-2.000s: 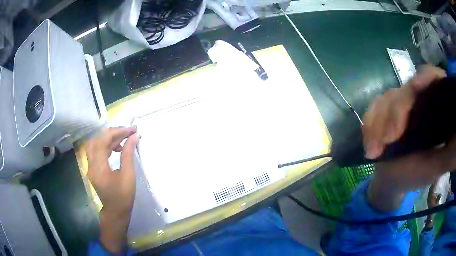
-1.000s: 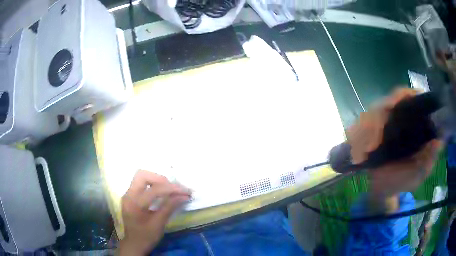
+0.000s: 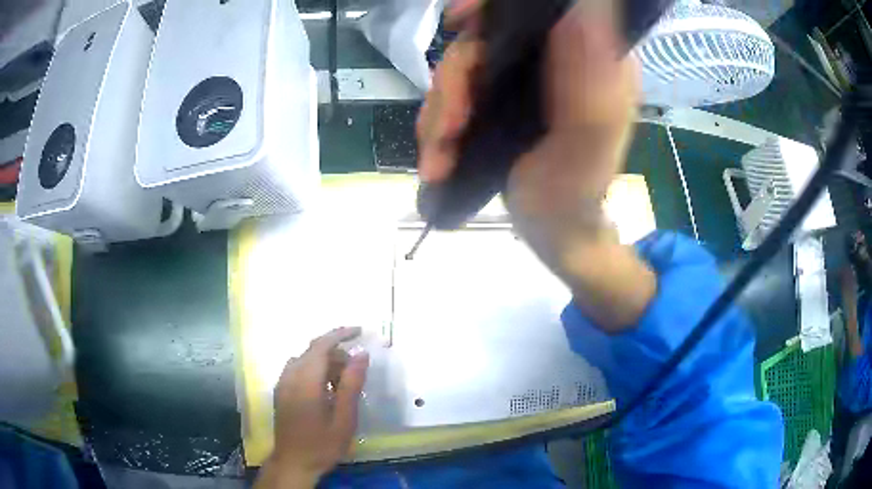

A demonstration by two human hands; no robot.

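Note:
A flat white cover (image 3: 488,325) lies on the white work mat (image 3: 287,277), with vent holes along its near edge and a small dark hole near its near-left corner. My right hand (image 3: 578,134), blurred, is closed around the thick black electric screwdriver (image 3: 507,91). The thin bit points down, its tip at the cover's far-left corner; whether it touches cannot be told. My left hand (image 3: 320,396) is low beside the cover's left edge, thumb and fingers curled near each other. Whether it pinches something small is unclear.
White box-shaped projector units (image 3: 225,115) with round dark lenses stand at the left. A white fan (image 3: 708,57) is at the back right. A white device (image 3: 784,186) and a green crate (image 3: 801,387) are at the right. The black cord curves across the right side.
My right hand has carried the screwdriver from the right to above the cover's far-left corner. My left hand has drawn back from the cover's near-left corner. The view has shifted, showing the fan.

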